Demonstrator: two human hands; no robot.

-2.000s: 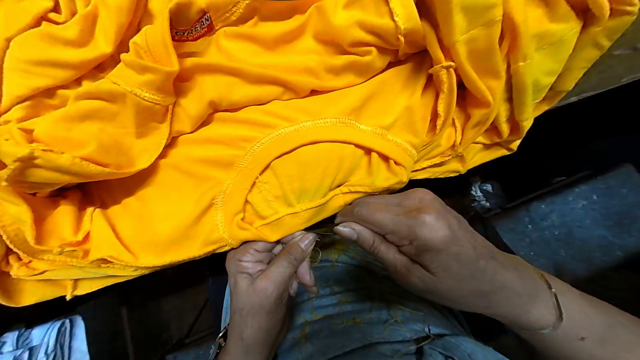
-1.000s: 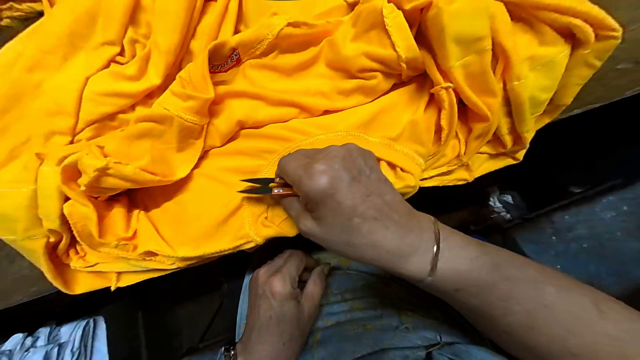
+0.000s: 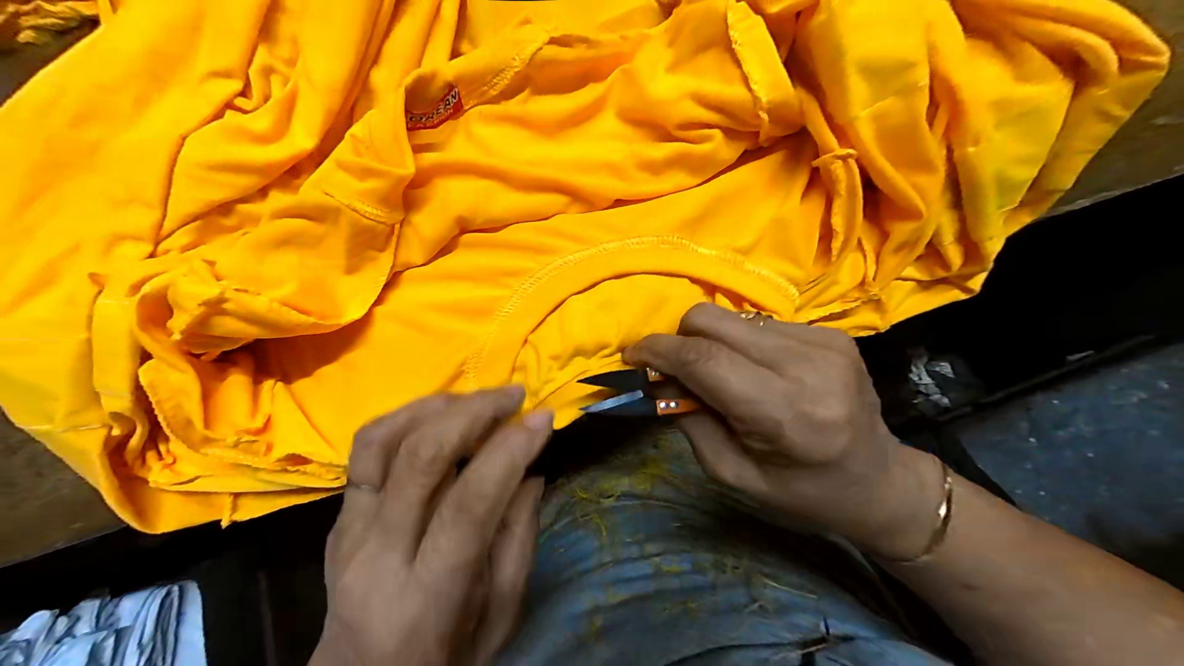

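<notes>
Yellow knit fabric garments (image 3: 518,194) lie bunched over the table, with a curved stitched neckline band (image 3: 592,264) near the front edge. My right hand (image 3: 786,416) grips small thread snips (image 3: 638,393) with orange handles, the dark blades apart and pointing left at the lower edge of the neckline. My left hand (image 3: 444,509) is at the cloth's front edge just left of the blade tips, thumb and forefinger close together at the fabric; whether they pinch it is unclear. A small red label (image 3: 435,109) with writing is sewn inside a garment farther back.
Below the cloth's edge is my lap in blue-grey fabric (image 3: 684,564), strewn with loose yellow threads. Folded white and grey striped cloth (image 3: 111,629) lies at the lower left. The brown table surface (image 3: 1138,139) shows at the right, above a dark gap.
The snips, held over the cloth one second ago, are now lower and farther right, at the neckline edge. My left hand has moved up from the lap to the cloth. Two seconds ago both hands held thread there.
</notes>
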